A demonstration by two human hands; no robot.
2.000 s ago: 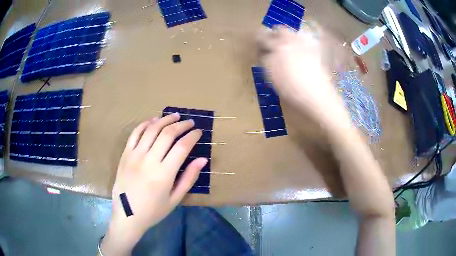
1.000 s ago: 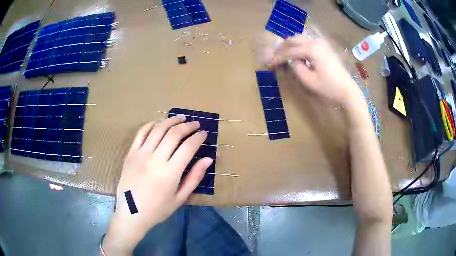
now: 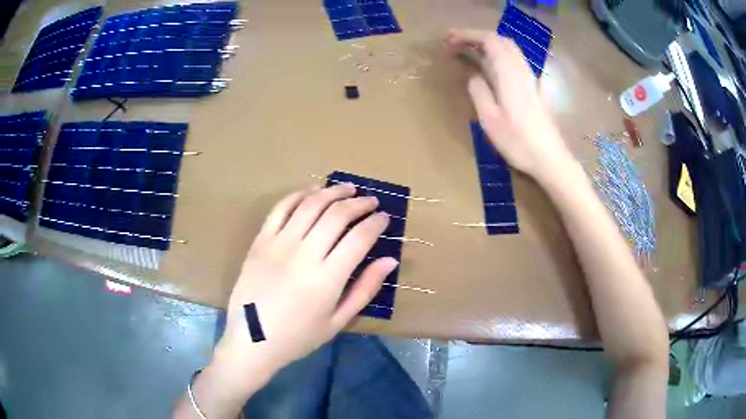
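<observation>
My left hand (image 3: 307,266) lies flat, fingers slightly apart, on a dark solar cell piece (image 3: 397,214) near the table's front edge. Thin tabbing ribbons stick out past the cell's right side. The hand hides the cell's left part. My right hand (image 3: 511,102) is over the table, its thumb and fingers apart, with nothing visible in it. Its palm side covers the upper right of a narrow cell strip (image 3: 497,192), which has a ribbon end sticking out at its lower left. A blue cell (image 3: 528,37) lies behind the right hand.
Joined cell panels (image 3: 155,49) lie at left. A cell piece (image 3: 360,16) is at the top, with scraps and a dark chip (image 3: 352,92) below. At right are a ribbon pile (image 3: 626,196), a white bottle (image 3: 646,92), a black case (image 3: 720,221) and a grey base (image 3: 638,29).
The view has shifted, so table things appear further right. My right hand has moved up and its fingers have spread. My left hand stays on the same cell.
</observation>
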